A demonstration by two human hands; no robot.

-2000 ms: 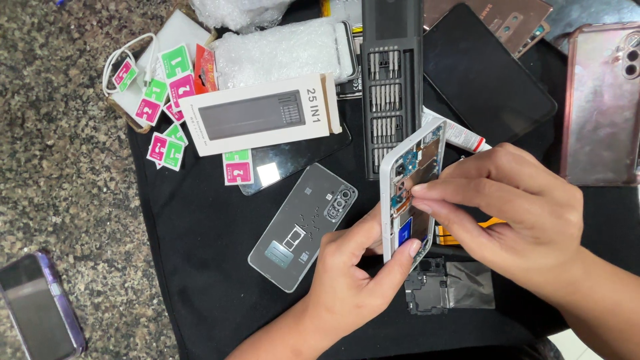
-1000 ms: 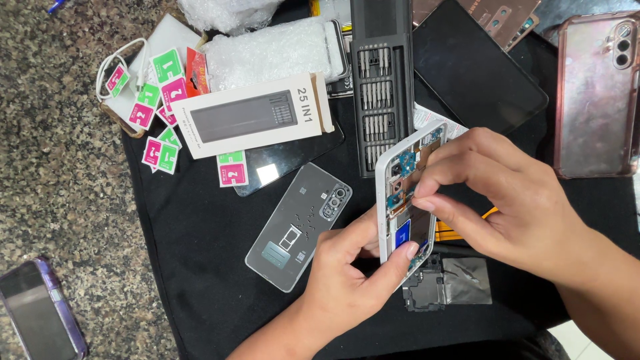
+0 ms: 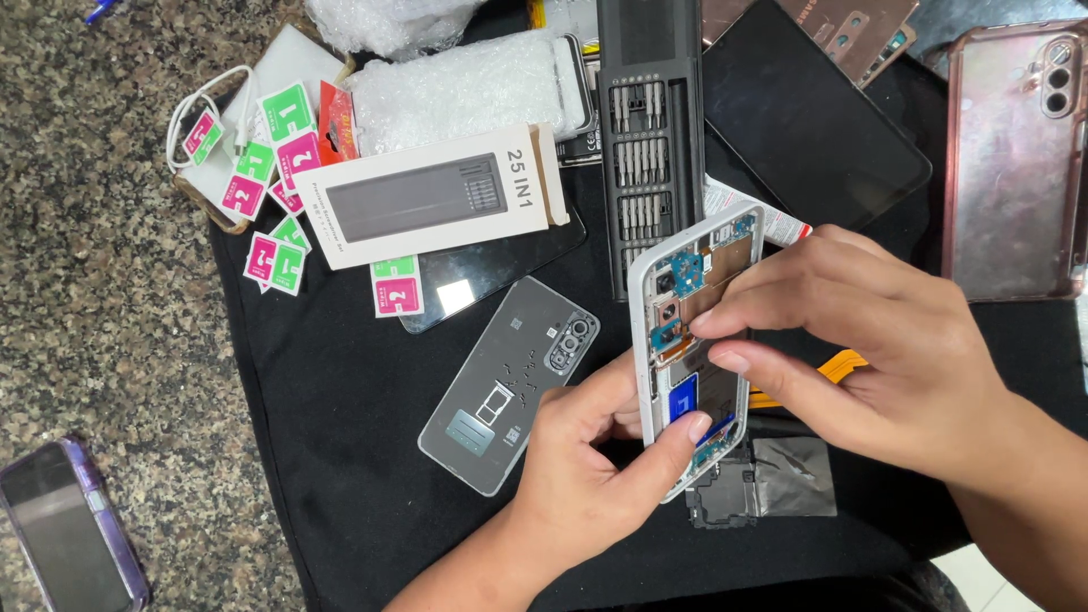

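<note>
My left hand (image 3: 608,450) grips the lower part of an opened smartphone (image 3: 643,340), held tilted with its circuit boards and blue-labelled battery area showing. My right hand (image 3: 850,348) is at the phone's inner side, index fingertip by a flex cable near the camera modules; thumb and index finger are apart, and nothing shows between them. Left of the phone lies a detached back cover (image 3: 510,387) with small screws and a SIM tray (image 3: 495,403) on it. Below the phone is a black inner bracket (image 3: 722,493) with a grey sheet. An orange flex cable (image 3: 841,365) shows behind my right hand.
A precision screwdriver bit case (image 3: 650,51) stands beyond the phone, beside its white box (image 3: 425,195). Bubble-wrapped items (image 3: 459,89), wipe packets (image 3: 398,297), a black screen panel (image 3: 816,119) and a phone in a pinkish case (image 3: 1011,170) surround it. A purple-cased phone (image 3: 68,527) lies on granite.
My right index finger and thumb have parted slightly at the phone's inner side. My left hand keeps its hold on the phone.
</note>
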